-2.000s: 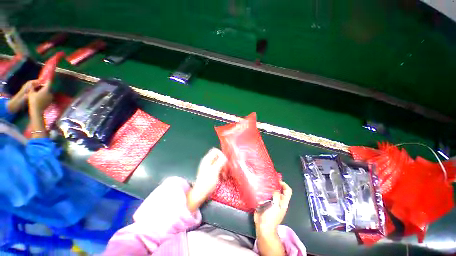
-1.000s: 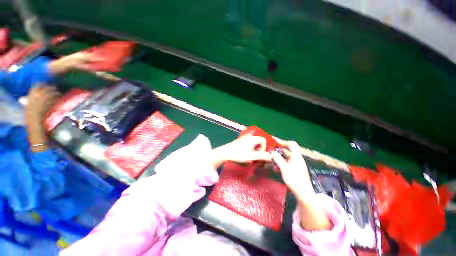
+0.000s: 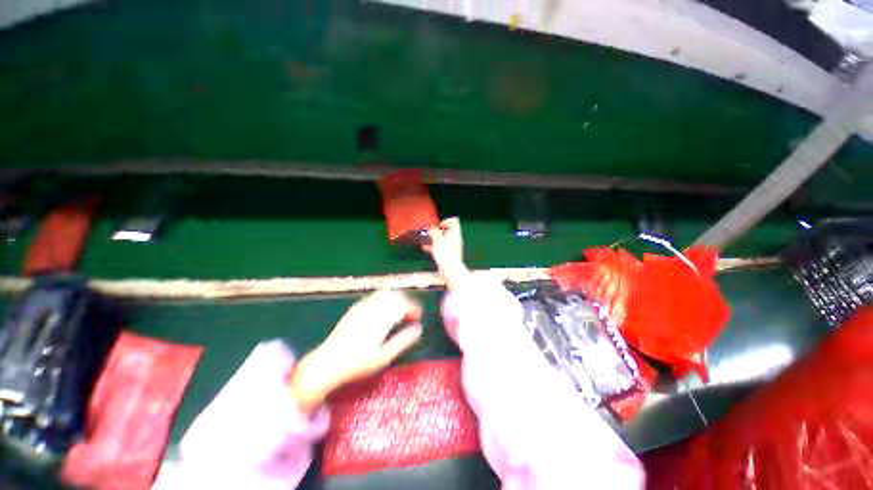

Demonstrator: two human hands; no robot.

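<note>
A packed unit in a red bubble bag (image 3: pixel 409 205) is over the green conveyor belt, its dark end toward me. My right hand (image 3: pixel 445 241) reaches out over the belt with its fingertips on that dark end. My left hand (image 3: pixel 362 346) is over the bench, fingers apart and empty, slightly blurred. A red bubble bag (image 3: pixel 402 418) lies flat on the bench before me, partly under my left hand and beside my right sleeve. Bagged units (image 3: pixel 582 346) in shiny silver film lie to the right, partly hidden by my right sleeve.
The conveyor belt (image 3: pixel 316 239) also carries dark packets and another red bag (image 3: pixel 61 237). A ruffled red bundle (image 3: pixel 660 304) with a thin pale tie lies right. A dark stack (image 3: pixel 43 364) and red bags (image 3: pixel 139 407) lie left. A big red plastic sack (image 3: pixel 804 412) is at lower right.
The packed unit has moved from over the bench out to the belt with my right hand. My left hand has let go and drawn back. The view has turned right.
</note>
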